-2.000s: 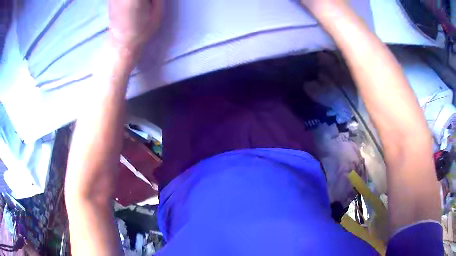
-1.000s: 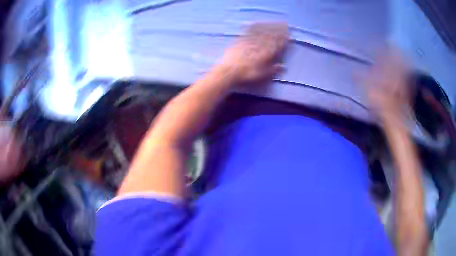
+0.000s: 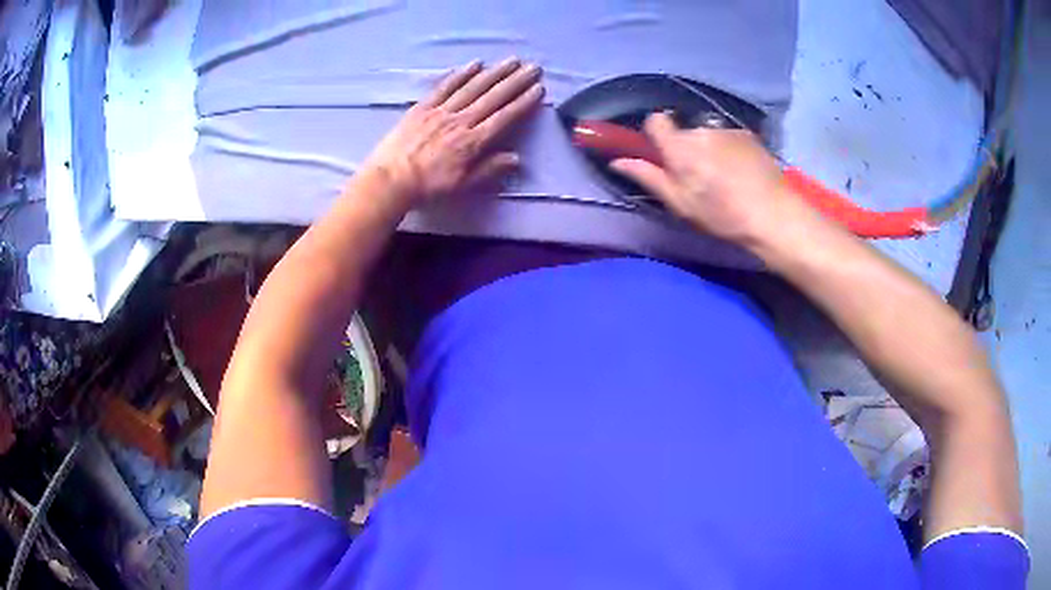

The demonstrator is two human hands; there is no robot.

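A mauve-grey garment piece (image 3: 311, 69) with long raised fold lines lies spread over the white table. My left hand (image 3: 453, 141) lies flat on the cloth, palm down, fingers apart, left of the iron. My right hand (image 3: 712, 167) is closed around the dark red handle of the iron (image 3: 609, 92). The iron's dark pointed plate rests on the cloth at the right, its tip towards the left. My right hand hides part of the iron and its handle.
An orange-red cord sleeve (image 3: 864, 217) runs right from the iron. The white table cover (image 3: 882, 127) shows at the right. Darker mauve cloth (image 3: 947, 32) lies at the far right. Below the table at left are a dark red item (image 3: 217, 334) and a pale round rim (image 3: 367, 375).
My right hand, blurred and with no iron visible in it before, now holds the iron on the cloth. My left hand has moved left and lies flat. The camera view has shifted.
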